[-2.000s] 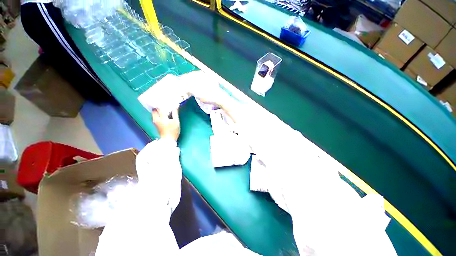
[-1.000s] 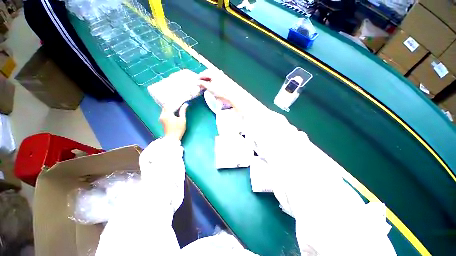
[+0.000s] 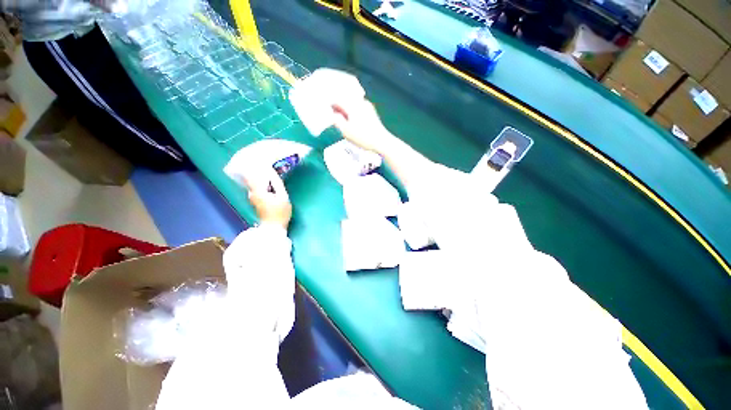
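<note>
My left hand (image 3: 272,200) holds a curved white printed sleeve (image 3: 260,160) with a dark watch picture at its right end, over the green bench. My right hand (image 3: 354,122) holds a white card piece (image 3: 322,94) above the bench's yellow edge; its print is washed out by glare. White printed sleeves (image 3: 370,243) lie in a row below my right forearm, partly hidden by it. A clear display box (image 3: 502,156) with a dark-faced watch is on the conveyor, its lower end partly behind my right sleeve.
Rows of empty clear boxes (image 3: 216,88) cover the bench's far left. A brown carton (image 3: 96,320) with crumpled clear plastic and a red stool (image 3: 68,260) are at lower left. A person's dark trouser leg (image 3: 104,104) is beside the bench. A blue bin (image 3: 478,58) is beyond the conveyor.
My hands have moved apart. My right hand has moved up and right with a white card piece, while my left keeps a curved sleeve. The boxed watch has shifted right and slightly down.
</note>
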